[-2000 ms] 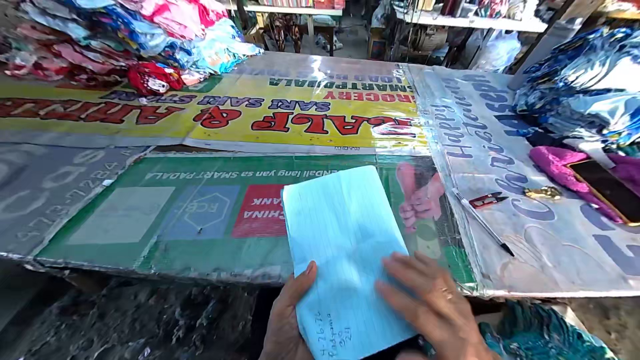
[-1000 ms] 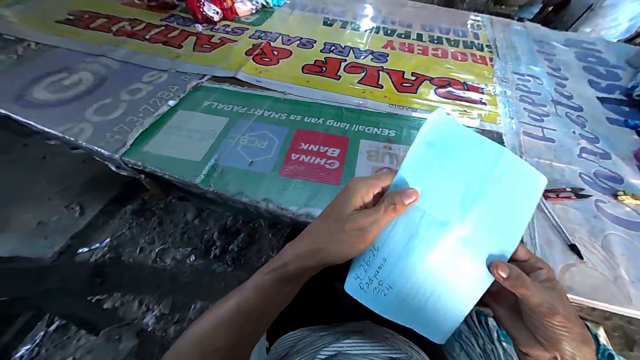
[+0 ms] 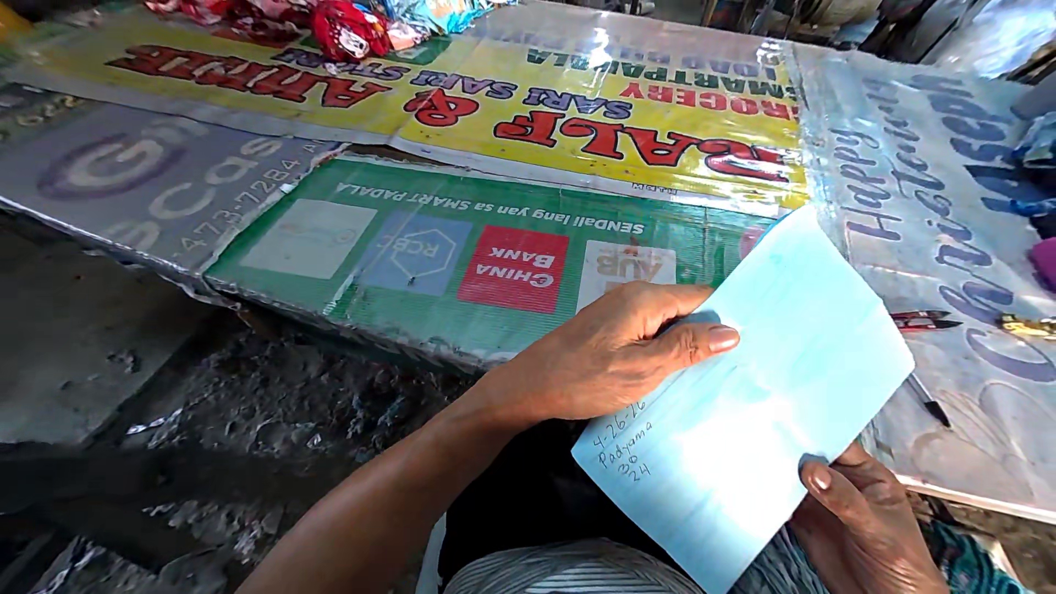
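A light blue sheet of paper (image 3: 767, 379), or possibly a thin pad, is held tilted above the table's near edge. Handwriting shows at its lower left corner. My left hand (image 3: 619, 351) grips its upper left edge, thumb on top and fingers beneath. At the lower right edge my right hand (image 3: 866, 511) pinches it between thumb and fingers. A ballpoint pen (image 3: 931, 403) lies on the table just right of the paper, partly hidden by it. Close by rest small red-handled thread snips (image 3: 924, 320).
The table (image 3: 396, 322) is covered with printed tarpaulins and a green corrugated plastic sheet. Red and blue patterned fabric (image 3: 351, 29) is heaped at the far left. A small gold-coloured item (image 3: 1027, 326) and purple cloth (image 3: 1046, 262) lie at the right. Dark, rough ground (image 3: 330, 429) shows below the table edge.
Two seconds ago the paper was more upright, with my right hand over its face. My left hand has moved to the upper left edge and my right hand to the lower right edge.
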